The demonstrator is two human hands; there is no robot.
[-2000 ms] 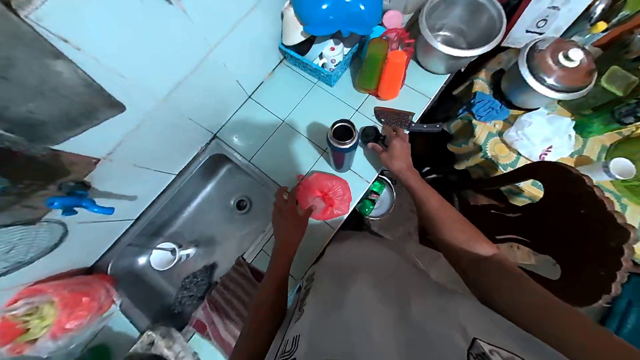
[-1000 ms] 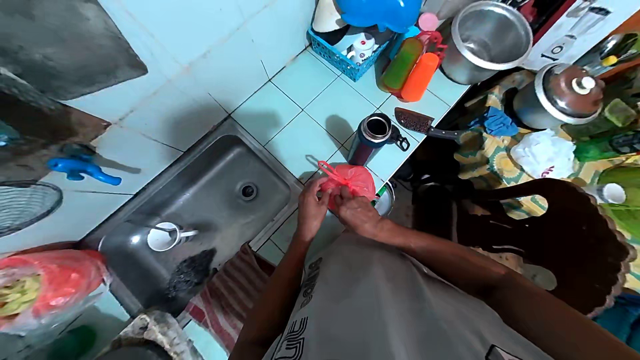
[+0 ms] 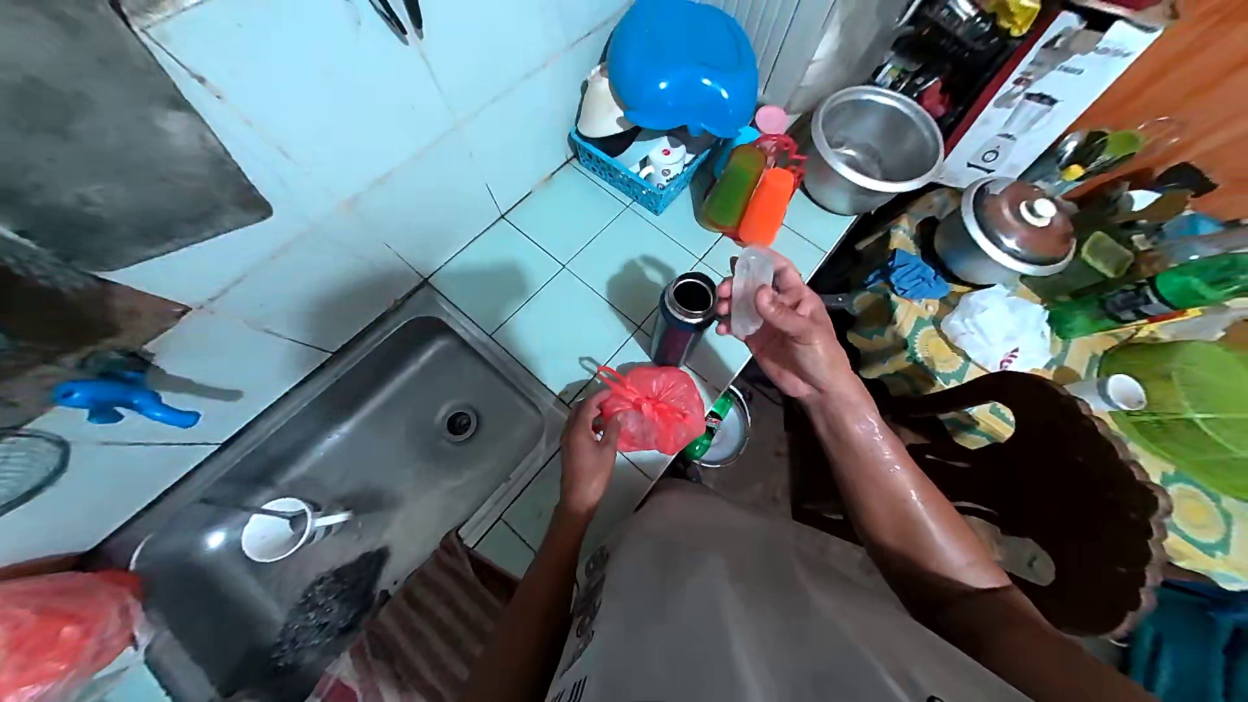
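Observation:
Between the fingers and thumb of my right hand [image 3: 785,327] is a whitish, translucent elongated piece [image 3: 751,291], perhaps ice, raised beside the mouth of a dark insulated flask [image 3: 685,310]. The flask stands upright and uncapped on the tiled counter. My left hand [image 3: 588,450] touches the left side of a red plastic bag [image 3: 655,409], whose gathered top faces up; whether the fingers grip it is unclear. The bag rests on the counter near its front edge, just in front of the flask. A knife handle [image 3: 838,302] shows behind my right hand, which hides the blade.
Left of the counter is a steel sink [image 3: 390,429] holding a white mug [image 3: 278,529]. At the back stand a blue basket [image 3: 624,175], an orange bottle [image 3: 767,207] and an aluminium pot [image 3: 873,146]. A dark chair [image 3: 1033,487] is on the right.
My right hand has moved from the red bag up beside the flask and now holds the translucent piece. My left hand stays at the bag's left side.

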